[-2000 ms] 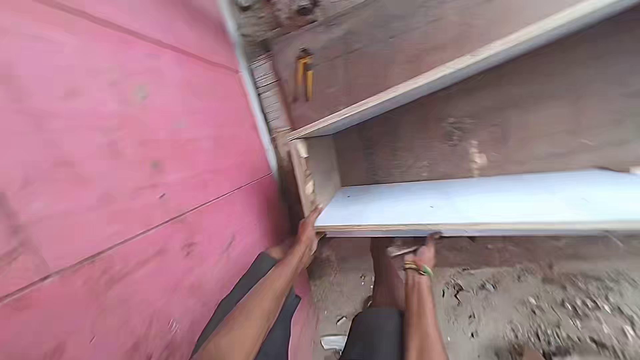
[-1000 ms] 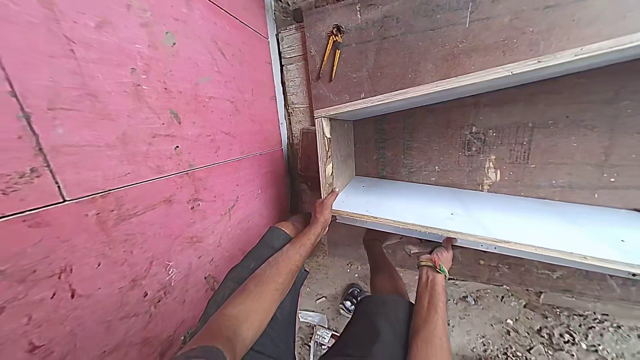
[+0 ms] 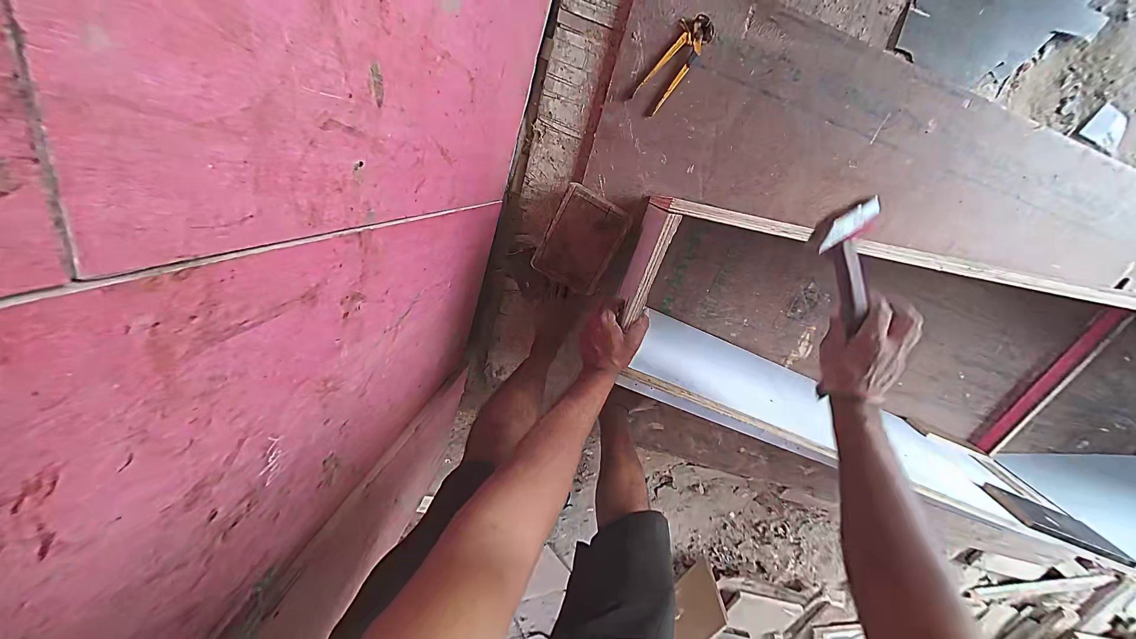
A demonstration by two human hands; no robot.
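My left hand (image 3: 612, 339) grips the lower part of the short plywood end piece (image 3: 650, 257) of a long open wooden frame. Raised over the frame, my right hand (image 3: 868, 351) is closed around the handle of a hammer (image 3: 852, 253), its head up and somewhat blurred. The frame has a far plywood side board (image 3: 763, 224), a near board with a white face (image 3: 737, 364) and a red-faced crosspiece (image 3: 1052, 382) towards the right. Its end piece meets the far board at a corner.
Pincers with yellow handles (image 3: 672, 71) lie on the brown plywood sheet (image 3: 799, 106) beyond the frame. A pink panel wall (image 3: 266, 266) rises at my left. A small brown board (image 3: 581, 238) lies by the frame's end. Wood offcuts (image 3: 763, 612) litter the ground at the lower right.
Both hands were at the near white-faced board. My left hand has shifted onto the end piece, and my right hand is now raised with a hammer. The view has shifted.
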